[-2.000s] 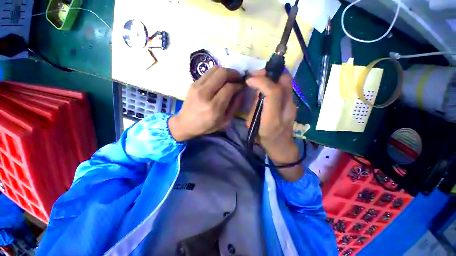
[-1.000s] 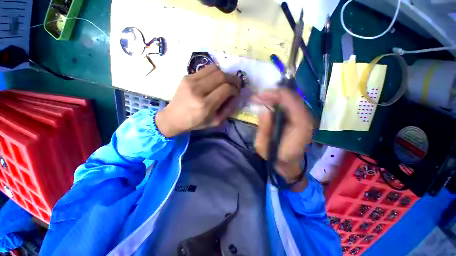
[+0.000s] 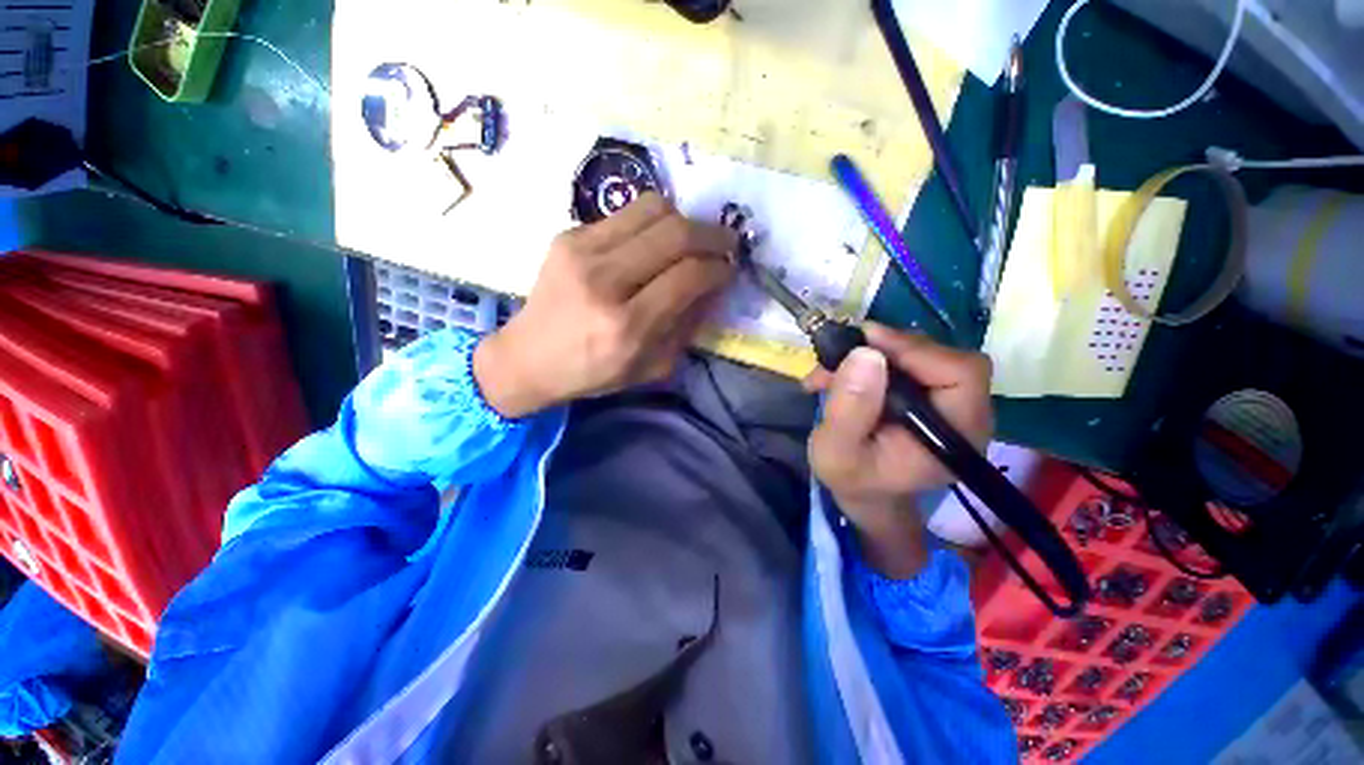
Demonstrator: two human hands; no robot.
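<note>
My right hand (image 3: pixel 898 426) holds a soldering iron (image 3: pixel 838 341) by its black handle, the metal tip pointing up and left. The tip is at a small dark component (image 3: pixel 736 221) on the white sheet (image 3: pixel 793 224). My left hand (image 3: pixel 621 307) has its fingertips pinched close to the component and the iron's tip; what they pinch is too small to tell. A round black watch case (image 3: pixel 613 180) lies just above my left fingers, partly covered by them. A round module (image 3: pixel 395 108) with an orange-brown flex cable (image 3: pixel 453 162) lies further left.
Purple-blue tweezers (image 3: pixel 890 236) and a black stick tool (image 3: pixel 925 112) lie right of the work. A yellow card (image 3: pixel 1047 336) with a tape roll (image 3: pixel 1179 247) is further right. Red trays stand at left (image 3: pixel 165 404) and lower right (image 3: pixel 1137 598). A green box (image 3: pixel 183 45) is upper left.
My right hand has turned the soldering iron from pointing up to pointing up-left, with its tip at the component. The small component now shows on the sheet beside my left fingertips. My left hand stays near the case.
</note>
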